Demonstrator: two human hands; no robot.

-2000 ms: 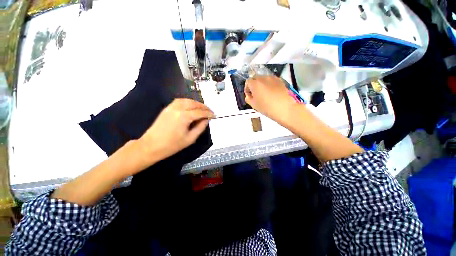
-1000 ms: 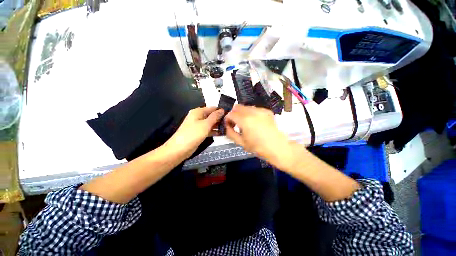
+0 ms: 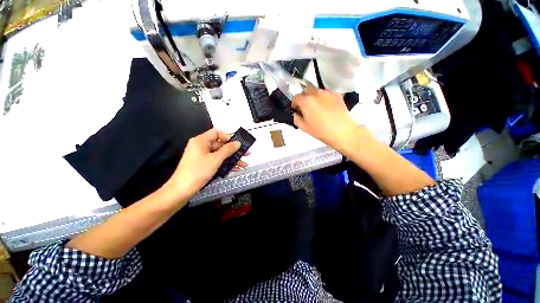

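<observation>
My left hand (image 3: 204, 157) holds a small black care label (image 3: 238, 148) between thumb and fingers near the table's front edge. My right hand (image 3: 322, 112) is at the dark printed pieces under the machine arm; its fingertips are bent down and whether they grip a piece cannot be told. A label stack (image 3: 258, 99) lies left of it, right of the needle area. A black garment piece (image 3: 133, 130) lies flat left of the presser foot (image 3: 207, 94) and runs under my left forearm.
The white sewing machine (image 3: 337, 35) spans the top, with a dark display panel (image 3: 408, 34). A clear plastic bag (image 3: 283, 80) is beside the labels. A tan patch (image 3: 277, 138) is on the table. The control box (image 3: 423, 102) is at right. A blue bin (image 3: 512, 207) stands on the floor.
My hands have moved apart. The label stays in my left hand, while my right hand has moved right and up to the printed pieces. The whole view has shifted.
</observation>
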